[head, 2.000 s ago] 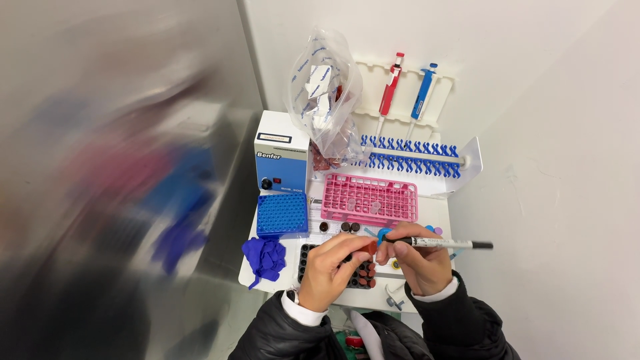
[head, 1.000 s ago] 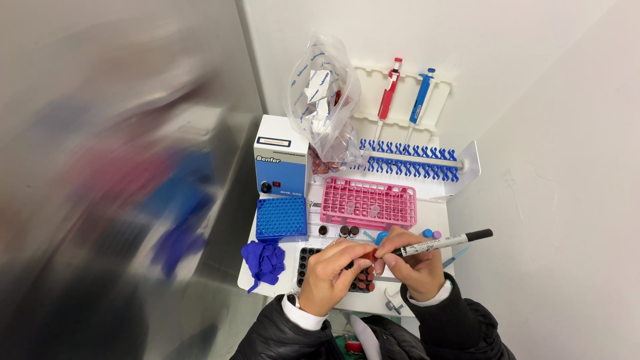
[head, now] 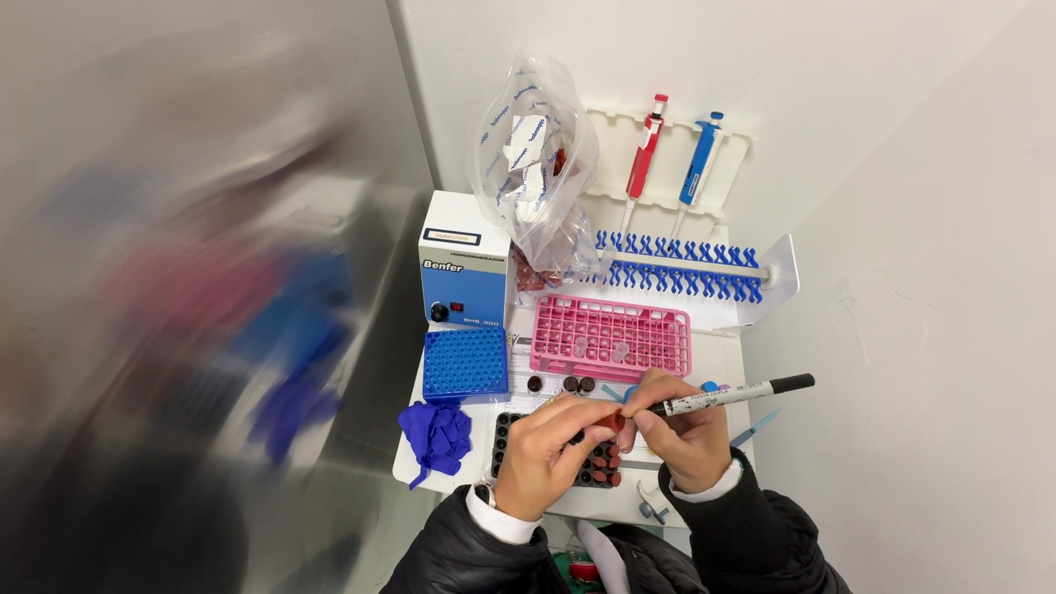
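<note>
My left hand (head: pixel 544 454) pinches a small reddish-brown tube (head: pixel 612 421) between thumb and fingertips, above a black tube rack (head: pixel 505 436). My right hand (head: pixel 681 433) holds a black-and-white double-ended marker (head: pixel 726 396), its tip end touching or very close to the tube; the capped black end points right. Similar reddish tubes (head: pixel 606 464) stand in the rack's right part, partly covered by my hands. Behind the hands are dark-capped vials (head: pixel 579 384) and a pink wire-style rack (head: pixel 610 334) with a couple of clear tubes in it.
A Benfer homogenizer (head: pixel 466 268), a blue tube rack (head: pixel 466 365) and crumpled purple gloves (head: pixel 437 439) are at left. Behind stand a clear plastic bag (head: pixel 536 181), red (head: pixel 646 157) and blue (head: pixel 701 161) pipettes on a holder, and a tube rotator (head: pixel 685 266). A metal wall rises at far left.
The marker in my right hand has tilted, its capped end now higher, and its other end has come to the tube. My left hand stays at nearly the same place.
</note>
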